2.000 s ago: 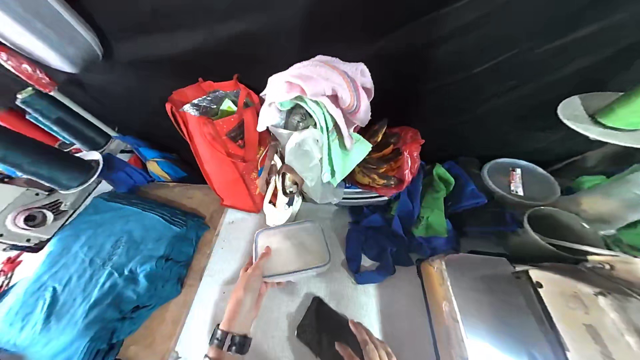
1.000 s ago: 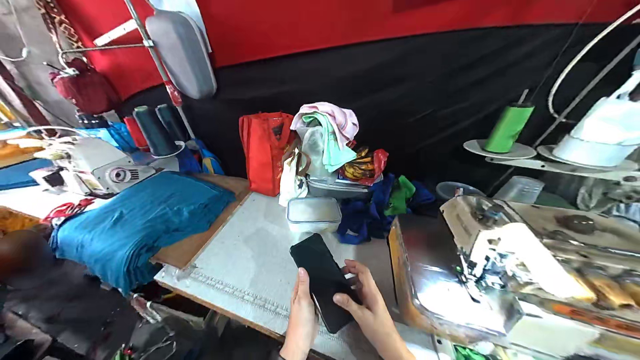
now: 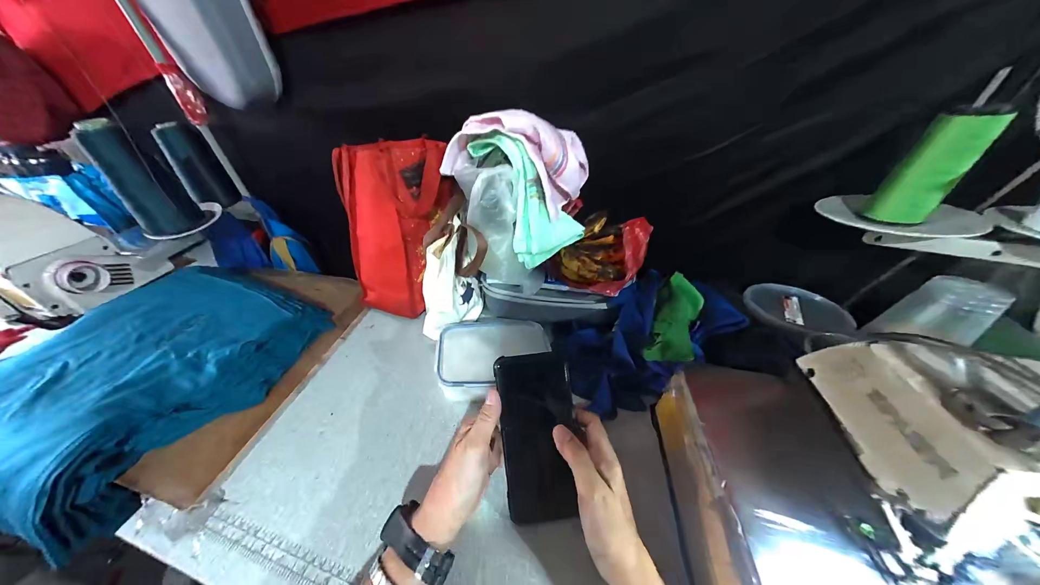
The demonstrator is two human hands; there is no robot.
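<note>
A black smartphone, its screen dark, stands between both hands above the light grey tabletop. My left hand, with a black watch on the wrist, grips its left edge. Along the right edge, my right hand holds it, thumb over the front. Just behind the phone's upper end sits a clear plastic food container with a lid. Farther back are a red bag, a white pouch, and pink and mint green towels over a plastic bag.
Teal folded fabric lies left on a brown board, beside a sewing machine and thread cones. Bananas in a red bag and blue cloth stand behind. A sewing machine and green thread cone are right.
Two seconds ago my left hand was on the food container and my right held the phone alone; both hands now hold the phone. The view has shifted noticeably.
</note>
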